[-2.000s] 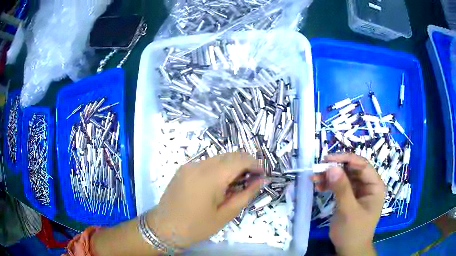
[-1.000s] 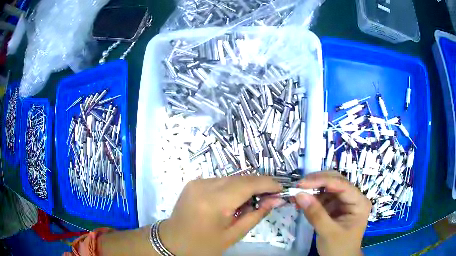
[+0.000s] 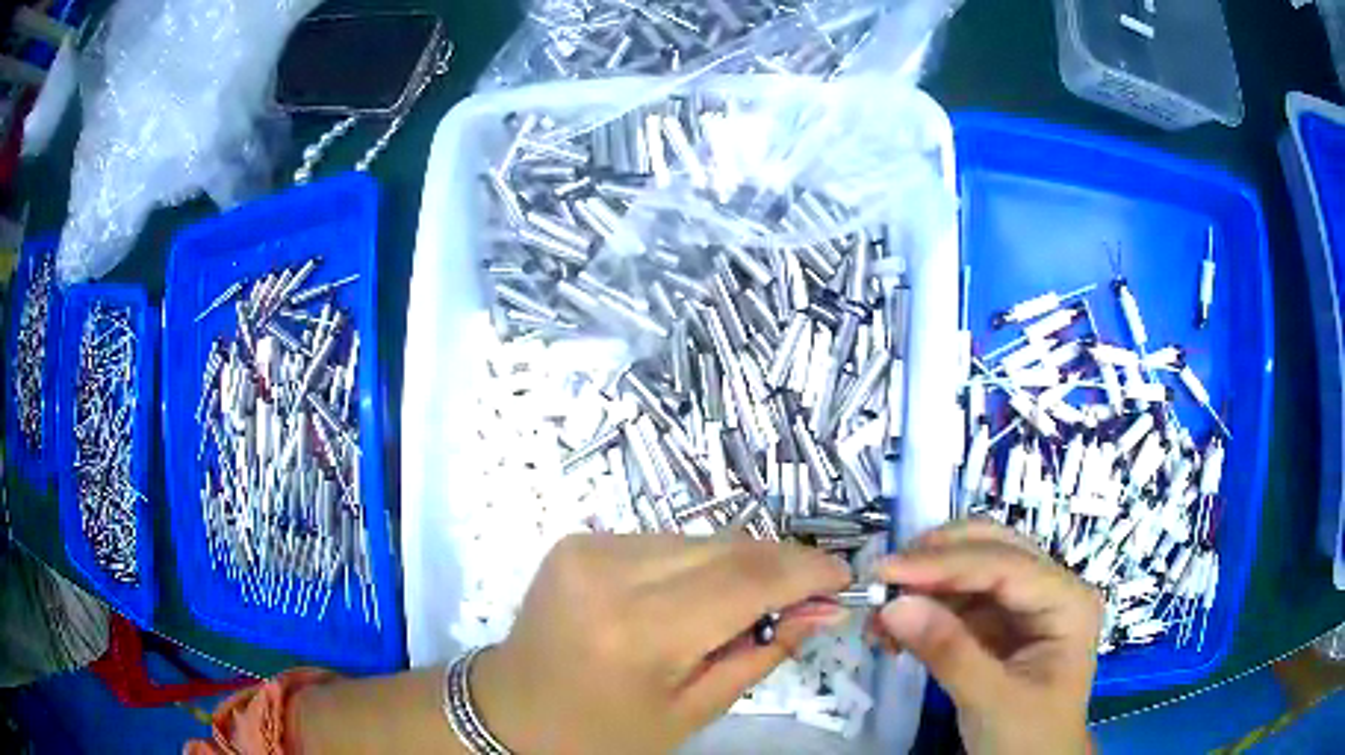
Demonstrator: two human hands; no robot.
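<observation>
My left hand is over the near part of the white centre bin, its fingers closed on a small piece and a dark-ended stemmed core showing between its fingers. My right hand is at the bin's right wall, fingertips pinching the other end of a short silver-and-white piece. The fingertips of both hands nearly meet at this piece. Beneath them the bin holds silver metal tubes and white plastic sleeves.
The right blue tray holds loose white-and-dark joined pieces. The left blue tray holds slim silver pieces, beside narrow blue trays. A clear plastic bag of tubes, a flat dark rectangle and a clear box lie beyond.
Both hands have moved nearer and the right hand has come left to the bin's wall. The white sleeve seen at the fingertips now shows mostly silver there.
</observation>
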